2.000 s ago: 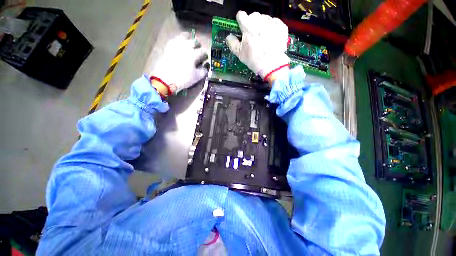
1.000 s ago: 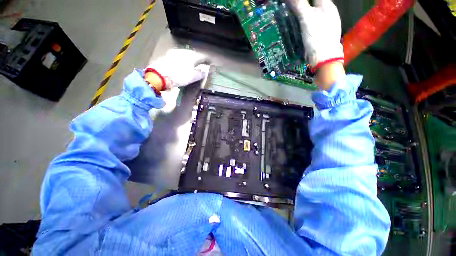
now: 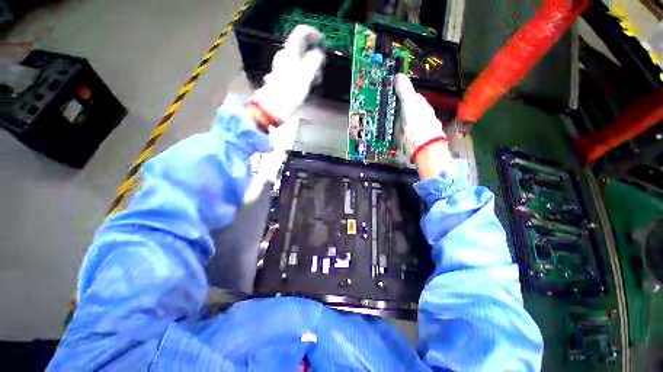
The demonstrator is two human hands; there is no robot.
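My right hand (image 3: 416, 116), in a white glove with a red cuff, holds a green circuit board (image 3: 372, 109) by its right side, its lower end at the far edge of the pallet. My left hand (image 3: 292, 73), gloved and blurred, is over the front edge of the strip bin (image 3: 254, 59); whether it holds anything cannot be told. Green strips (image 3: 309, 26) lie in that bin. The empty black solder pallet (image 3: 327, 232) lies in front of my body, with recesses and small pale slots.
A parts tray (image 3: 429, 59) with yellow pieces is behind the board. A red-orange wrapped post (image 3: 516, 62) rises at the right. A loaded pallet (image 3: 556, 221) and a loose board (image 3: 590, 338) lie on the green surface. A black tote (image 3: 62, 109) stands on the floor at left.
My left hand has moved up from the bench to the strip bin. My right hand has brought the single board back, now upright in view and nearer the pallet. The view has shifted.
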